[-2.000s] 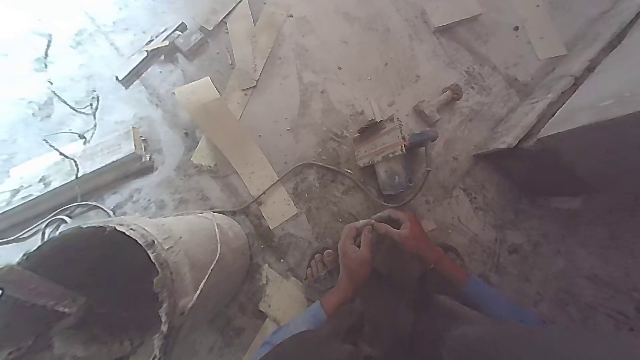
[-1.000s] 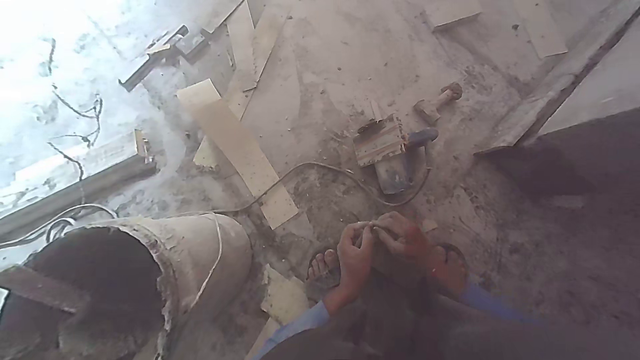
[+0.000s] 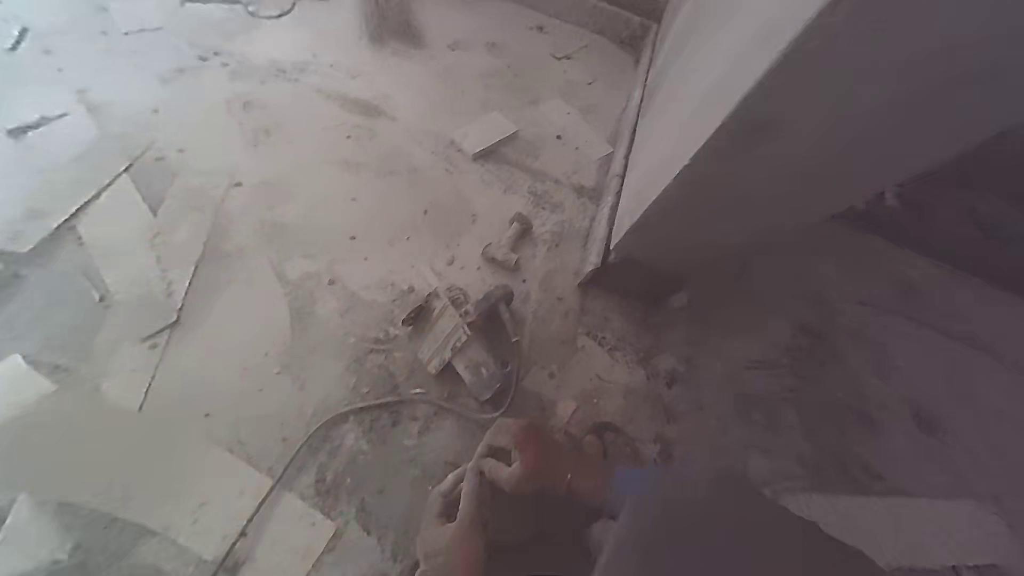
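My left hand (image 3: 454,512) is at the bottom middle, its fingers curled and its fingertips meeting those of my right hand (image 3: 512,458). Whether anything small is held between them cannot be made out. Just beyond both hands, a dusty corded power tool (image 3: 478,366), seemingly a tile cutter, lies on the floor. Its cable (image 3: 352,408) curves past my fingers and runs down to the lower left. A hammer-like dusty object (image 3: 507,242) lies a little beyond the tool.
Cut tile strips (image 3: 120,232) and larger pale pieces lie about on the left. A small tile piece (image 3: 488,134) rests farther off. A wall corner (image 3: 680,184) juts in at the right, with a pale slab piece (image 3: 896,528) at the lower right.
The view has swung to the right and up, so the bucket seen at the lower left earlier is out of frame. My hands remain together.
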